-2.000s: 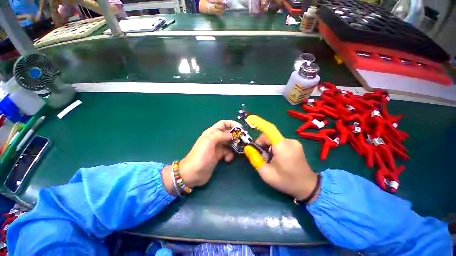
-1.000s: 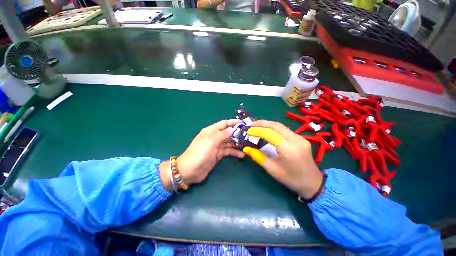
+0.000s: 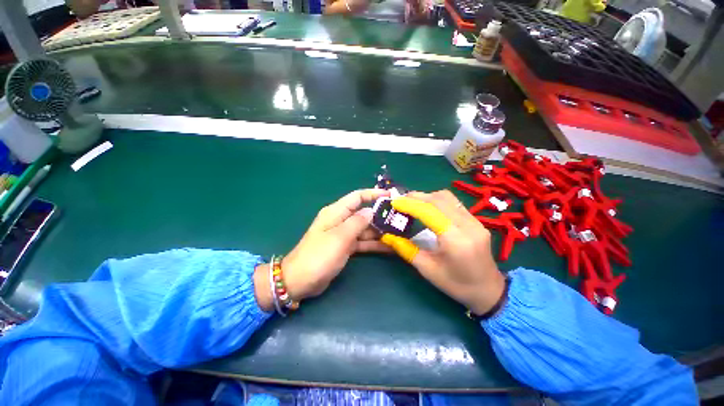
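Note:
A small black watch unit (image 3: pixel 392 220) with a green mark and a white patch is held between both hands at bench centre. My left hand (image 3: pixel 329 244) grips its left side with thumb and fingers. My right hand (image 3: pixel 452 247), with yellow finger cots on thumb and index finger, grips its right side. A white wipe (image 3: pixel 426 237) shows partly under my right fingers. A small black-and-white part (image 3: pixel 387 183) lies just beyond the fingertips, partly hidden by them.
Red spring clamps (image 3: pixel 556 210) lie in a loose pile at right, beside a white pump bottle (image 3: pixel 477 139). A phone (image 3: pixel 24 239), a small fan (image 3: pixel 48 97) and a white strip (image 3: pixel 92 156) are at left. A conveyor (image 3: pixel 230 87) runs beyond the white edge.
The unit's open inside with metallic parts showed earlier; now a dark face with a green mark and white patch shows. The dark tool by my right hand no longer shows. The view has shifted slightly.

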